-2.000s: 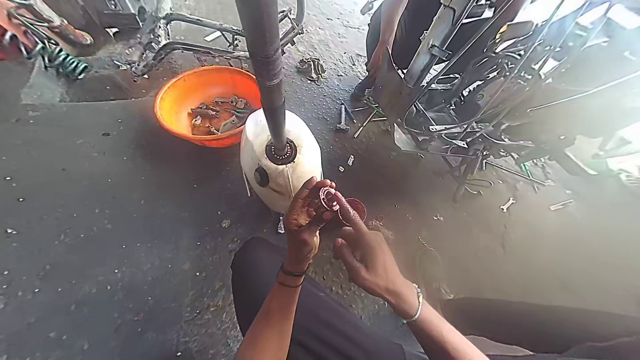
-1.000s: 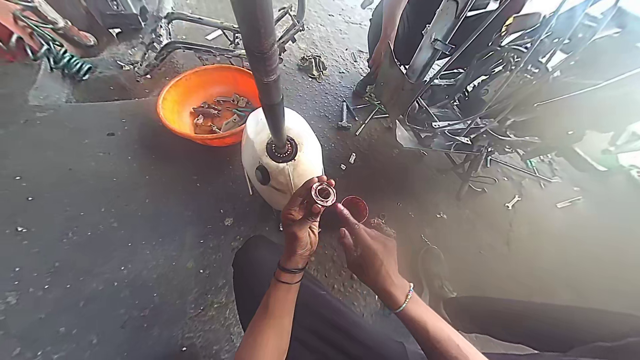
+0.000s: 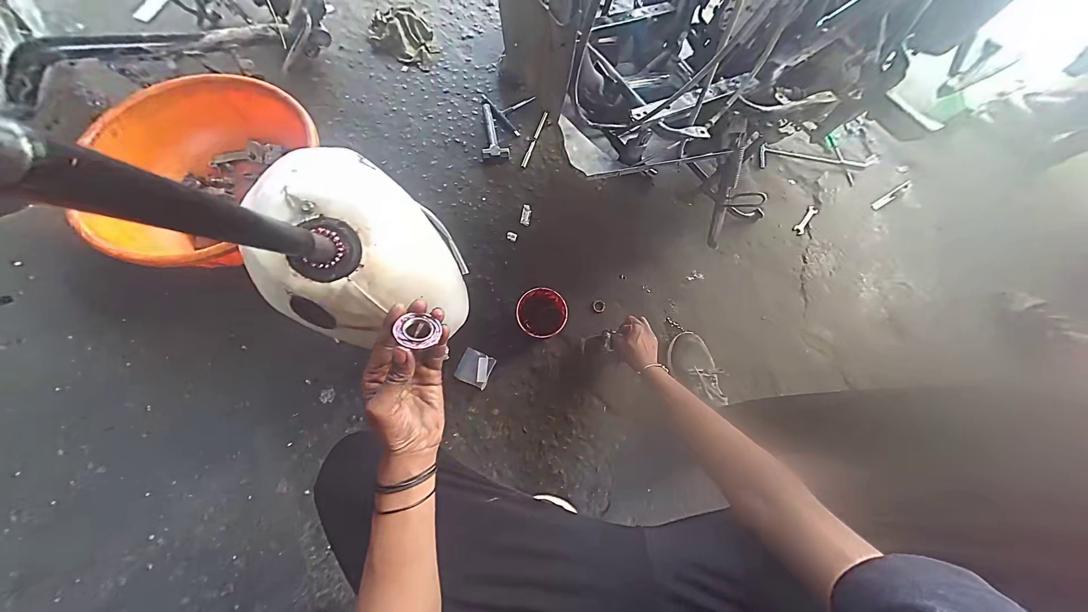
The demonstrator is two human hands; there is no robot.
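My left hand (image 3: pixel 405 391) holds up a greasy metal bearing ring (image 3: pixel 416 331) by its rim, in front of the lower edge of a white plastic cover (image 3: pixel 399 246). Through the cover runs a dark metal tube (image 3: pixel 170 200), with a ring of bearing balls (image 3: pixel 336 246) around its end. On the floor my right hand (image 3: pixel 637 342) has its fingertips at some small dark parts (image 3: pixel 607 340); whether it grips one cannot be told. A red cup (image 3: pixel 541 313) with dark red content stands between my hands, and a small ring (image 3: pixel 598 306) lies beside it.
An orange basin (image 3: pixel 195 93) with metal parts stands behind the cover. A hammer (image 3: pixel 493 132), an open-end wrench (image 3: pixel 805 220) and a crumpled cloth (image 3: pixel 403 36) lie on the floor. Metal frames (image 3: pixel 680 93) are heaped at the upper right. A clear plastic packet (image 3: pixel 475 368) lies near my left hand.
My right hand has moved away from the ring and my left hand, down to the floor right of the red cup. My left hand still holds the ring. The view has shifted.
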